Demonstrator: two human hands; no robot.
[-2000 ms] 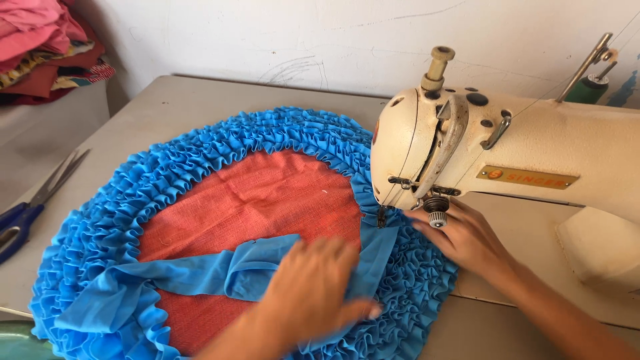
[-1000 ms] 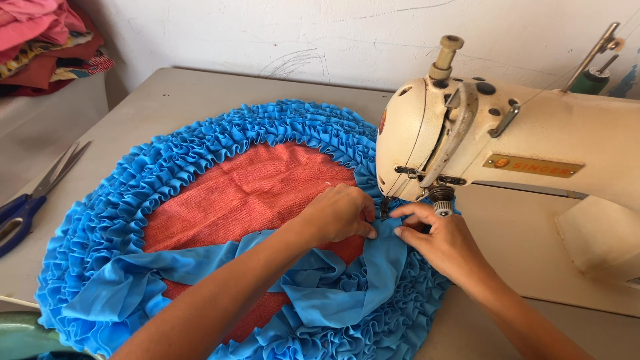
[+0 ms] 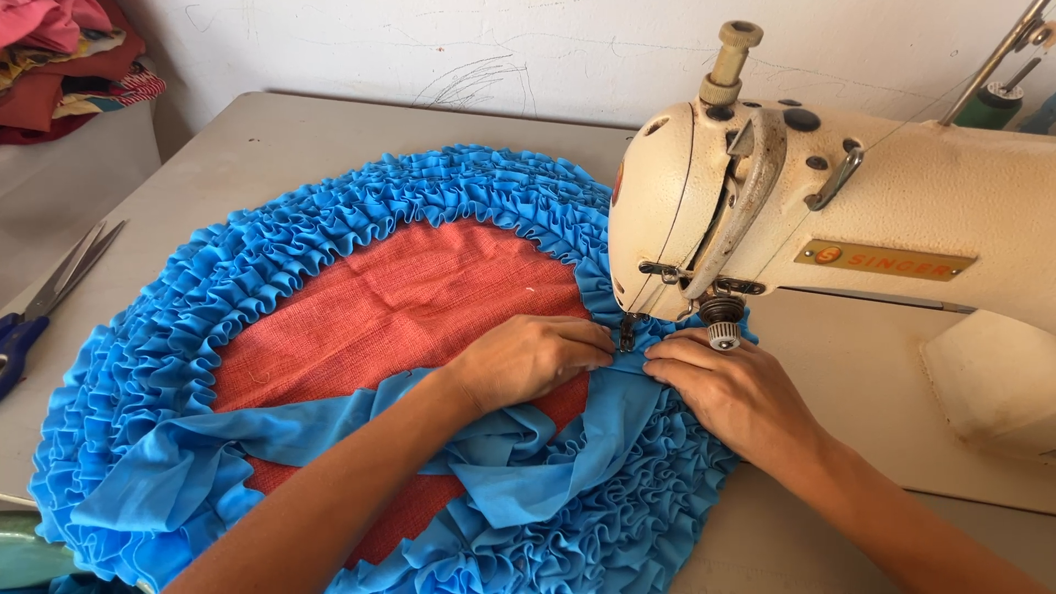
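A round piece of red woven fabric (image 3: 396, 305) with rows of blue ruffles (image 3: 272, 247) around it lies under the head of a Singer sewing machine (image 3: 825, 190). A loose blue fabric strip (image 3: 289, 429) crosses the red middle and runs up to the presser foot (image 3: 627, 332). My left hand (image 3: 536, 359) pinches the blue strip just left of the foot, its fingertips partly hidden. On the right side of the foot, my right hand (image 3: 726, 379) holds the strip's edge between thumb and fingers.
Blue-handled scissors (image 3: 49, 297) lie partly open at the table's left. Folded fabrics (image 3: 74, 66) are piled at the upper left. A green thread spool (image 3: 990, 103) stands behind the machine. The white wall (image 3: 371, 49) borders the table's back edge.
My left hand was over the strip at the lower middle two seconds ago and has moved up beside the presser foot. My right hand's fingers have closed onto the strip.
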